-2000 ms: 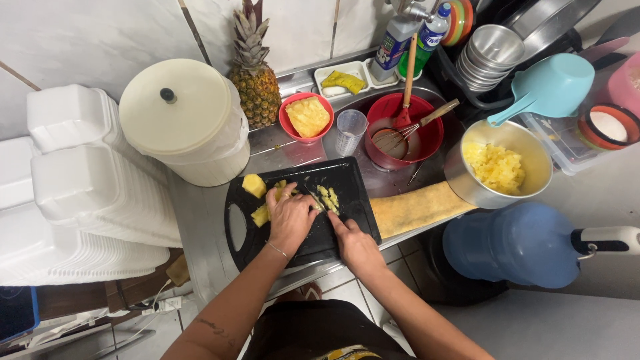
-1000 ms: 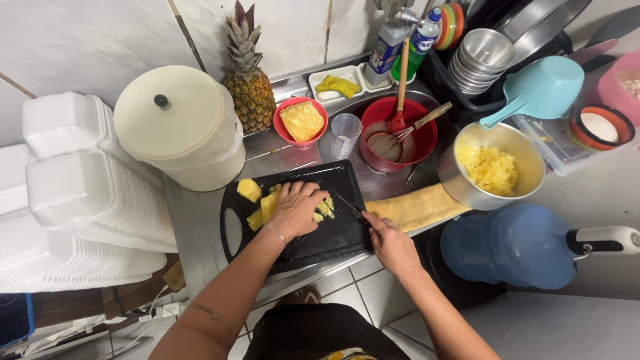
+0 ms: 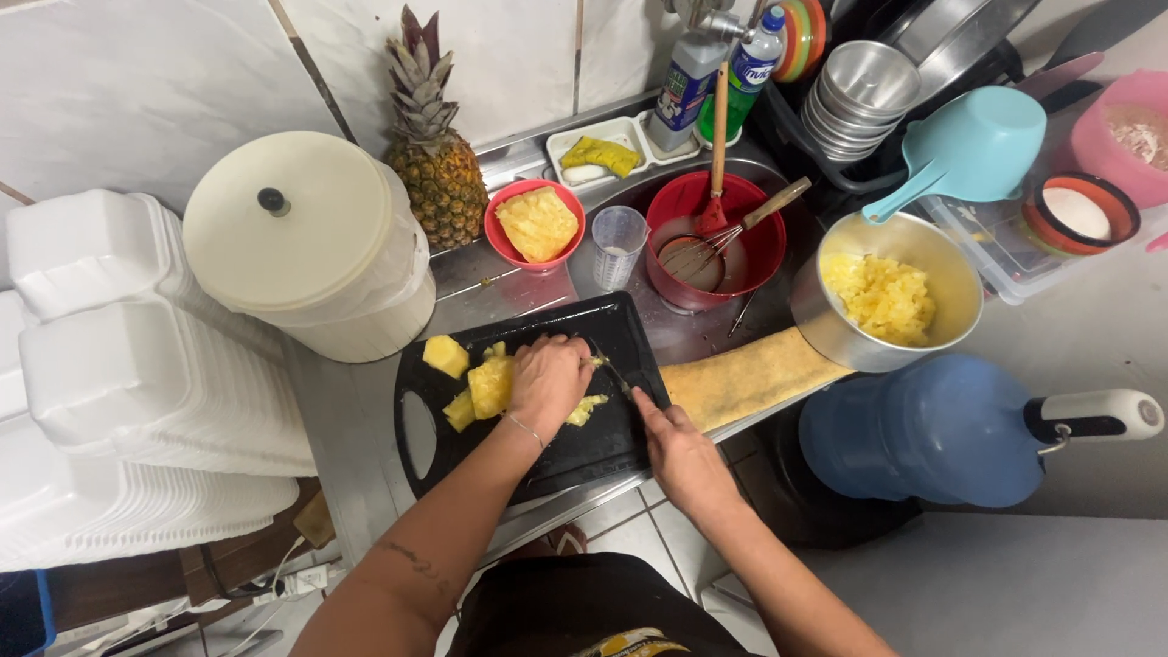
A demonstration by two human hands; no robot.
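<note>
My left hand (image 3: 550,383) presses down on pineapple on a black plastic cutting board (image 3: 557,465), its fingertips curled beside the blade. In my right hand (image 3: 680,447) is a knife (image 3: 618,373), its blade angled toward my left fingertips. Larger pineapple pieces (image 3: 490,385) lie against and left of my left hand, and small cut bits (image 3: 586,410) lie to its right. Chopped pineapple (image 3: 881,297) fills part of an aluminum pot (image 3: 963,265) at the right. A red bowl (image 3: 537,265) behind the board holds a larger pineapple piece (image 3: 538,224).
A whole pineapple (image 3: 438,187) stands beside a lidded white bucket (image 3: 301,228). In the sink, a red basin (image 3: 766,246) holds a whisk (image 3: 730,235) and a red spatula. Foam containers (image 3: 137,383) are stacked left. A yellow cloth (image 3: 748,379) and a blue water jug (image 3: 922,433) are at the right.
The knife was out to the right of my left hand one second ago; its blade is now close to my left fingertips. Pineapple pieces left of that hand show more plainly.
</note>
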